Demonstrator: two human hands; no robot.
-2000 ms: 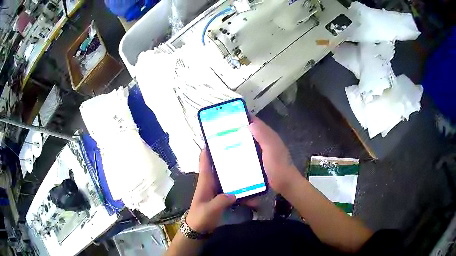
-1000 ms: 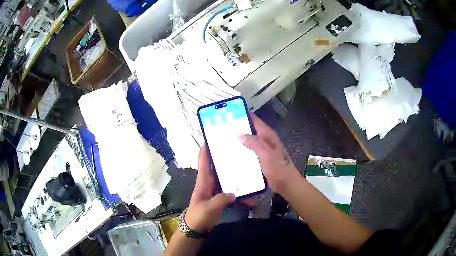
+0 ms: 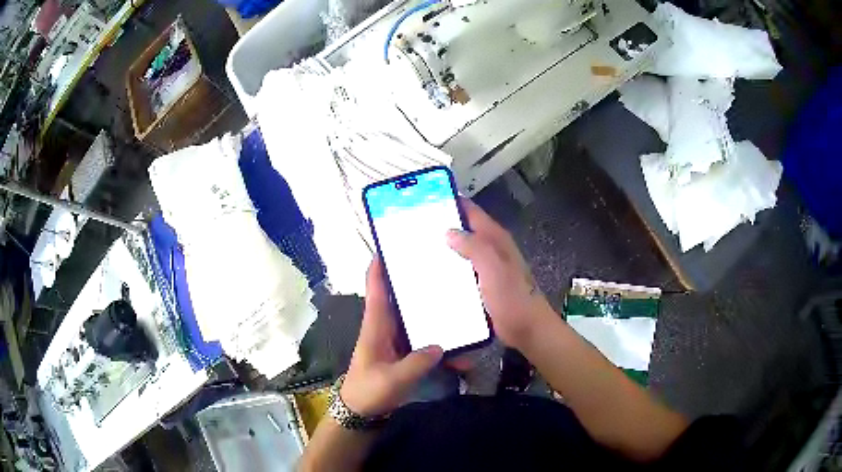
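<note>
A smartphone [image 3: 432, 267] with a lit, mostly white screen and a blue band at its top is held upright in front of me. My left hand [image 3: 383, 355] grips its lower left side, with the thumb at the bottom edge; a watch or bracelet is on that wrist. My right hand [image 3: 499, 277] holds the right side, with its thumb over the screen's right edge. The fingers behind the phone are hidden. White garment pieces [image 3: 309, 157] lie heaped behind the phone, and another white stack [image 3: 231, 258] lies on a blue sheet [image 3: 279, 207].
The cream-white sewing machine [image 3: 499, 55] is ahead. White pieces [image 3: 706, 175] lie on a dark side table [image 3: 637, 198] at right. A green-and-white striped stool [image 3: 614, 327] is lower right. A second machine [image 3: 120, 332] with a black item is left. A pale crate [image 3: 249, 433] is below.
My right thumb has moved from low or out of sight onto the screen's right edge. The screen's text is gone, leaving it mostly white. The view has shifted slightly.
</note>
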